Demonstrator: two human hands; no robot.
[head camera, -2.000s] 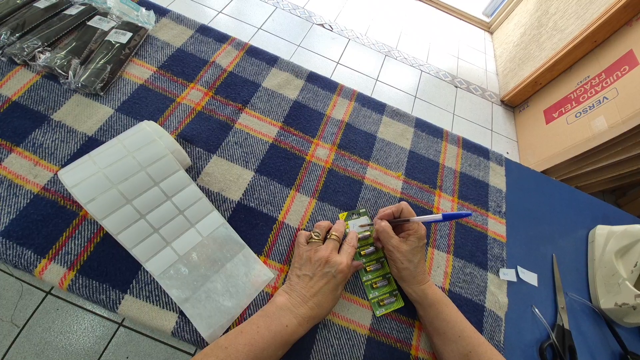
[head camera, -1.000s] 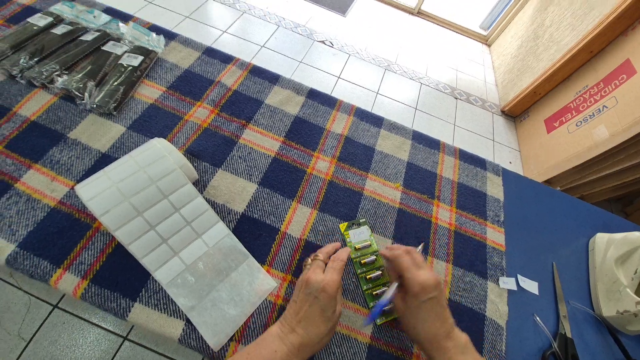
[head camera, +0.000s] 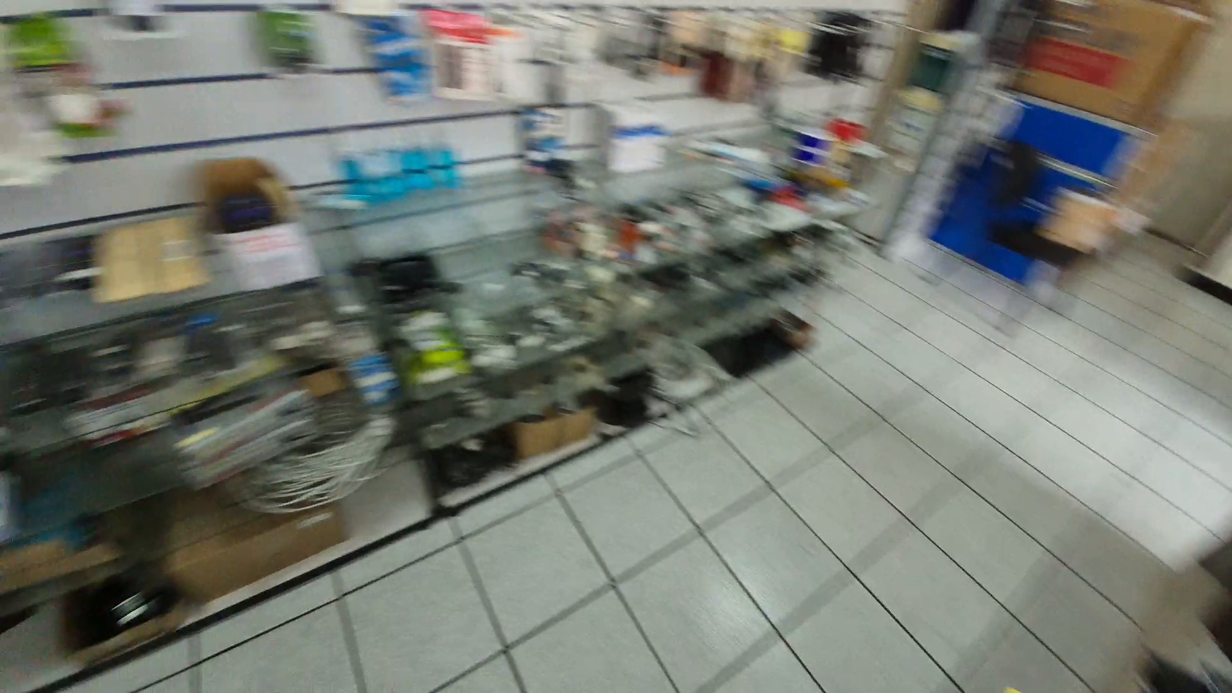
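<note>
Neither of my hands shows in the head view, which is blurred. What it takes in is a glass display counter running along the left and middle, loaded with many small goods too smeared to name. On its lower left shelf lies a coil of pale cable. A yellow-green packet sits on a shelf near the middle. Small light-blue items stand in a row on the upper level at the back.
Packaged goods hang on a white slatted wall behind the counter. Grey-white floor tiles spread across the front and right. At the upper right are a blue panel, a dark chair-like shape and a cardboard box.
The view has swung far away from the plaid cloth. My hands, the pen, the green battery pack and the label roll, all seen before, have left the picture.
</note>
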